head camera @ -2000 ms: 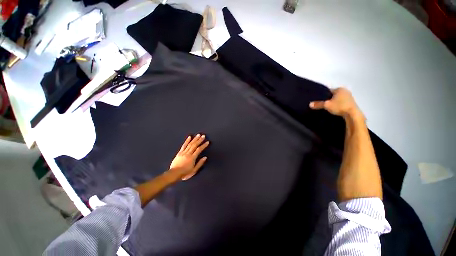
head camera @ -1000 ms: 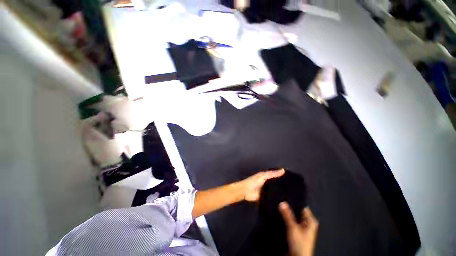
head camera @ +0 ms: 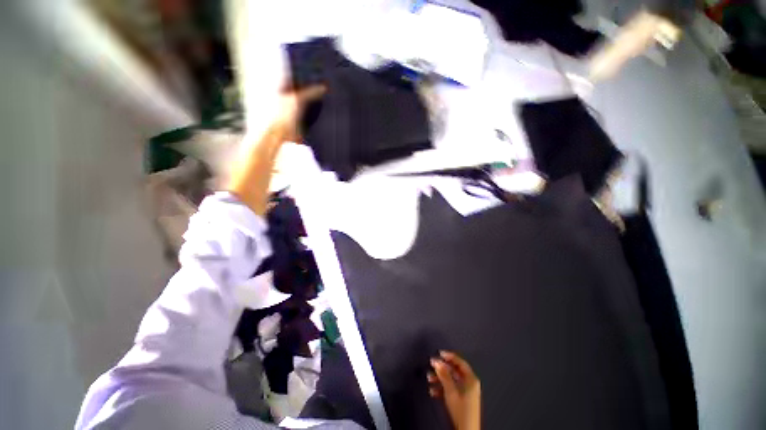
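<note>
The large thin black fabric sheet (head camera: 521,294) lies over the table, its curved cut edge facing the left end. My left hand (head camera: 290,117) is blurred at the left end of the table, its thumb over the left edge of a folded black piece (head camera: 369,117); it seems to grip it. My right hand (head camera: 453,382) is low over the sheet, fingers loosely curled, with nothing seen in it; its wrist runs out of the picture's bottom. Black-handled shears (head camera: 487,185) lie beyond the sheet's edge. A long darker black panel (head camera: 659,294) lies along the sheet's right side.
A squarish black panel (head camera: 567,138) lies beyond the shears. White papers (head camera: 445,42) and blurred small tools lie at the far left end. Black, white and green offcuts (head camera: 290,311) lie below the table's near edge. A small blurred object (head camera: 708,206) is at the right.
The view has swung left. My left hand has moved from the dark bundle over the sheet to the black piece at the table's left end. My right hand is now apart from the left.
</note>
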